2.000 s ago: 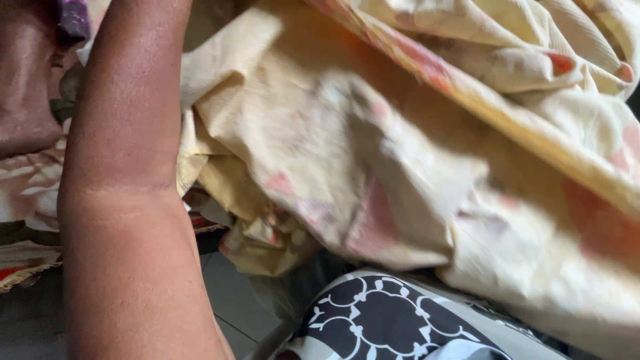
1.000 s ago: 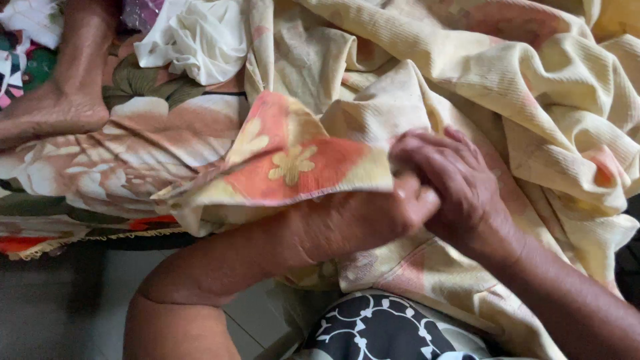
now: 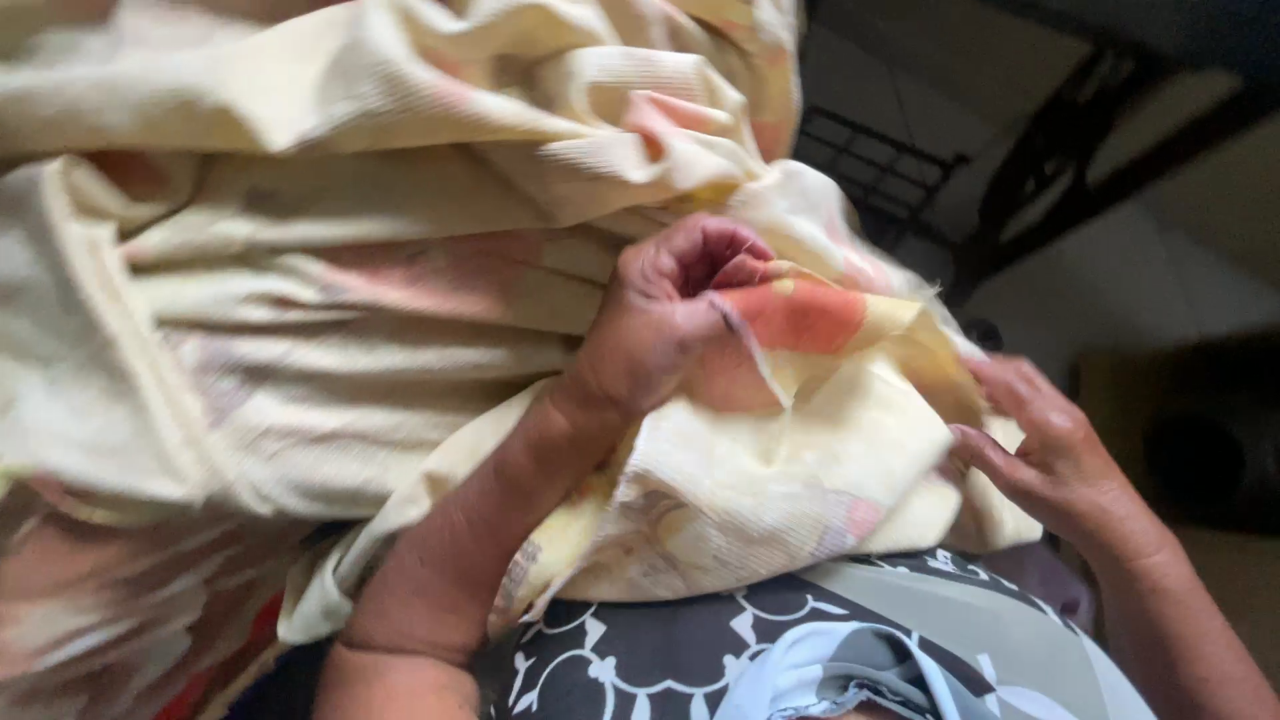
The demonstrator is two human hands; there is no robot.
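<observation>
A large cream fabric with pink and orange floral patches lies in heavy folds across the view and over my lap. My left hand, near the middle, pinches a raw edge of it beside an orange patch. At the right, my right hand has thumb and fingers on another edge of the same fabric, which stretches between both hands. The fingertips of the right hand are partly hidden by the cloth.
A floral cloth lies at the lower left under the cream fabric. Black-and-white patterned clothing covers my lap. At the upper right stand a dark metal frame and a black wire grid, with a dark box-like object below.
My hands were together on the fabric one second ago; now they are apart, each at an edge. The view has swung to the right, and the other person's foot is out of sight.
</observation>
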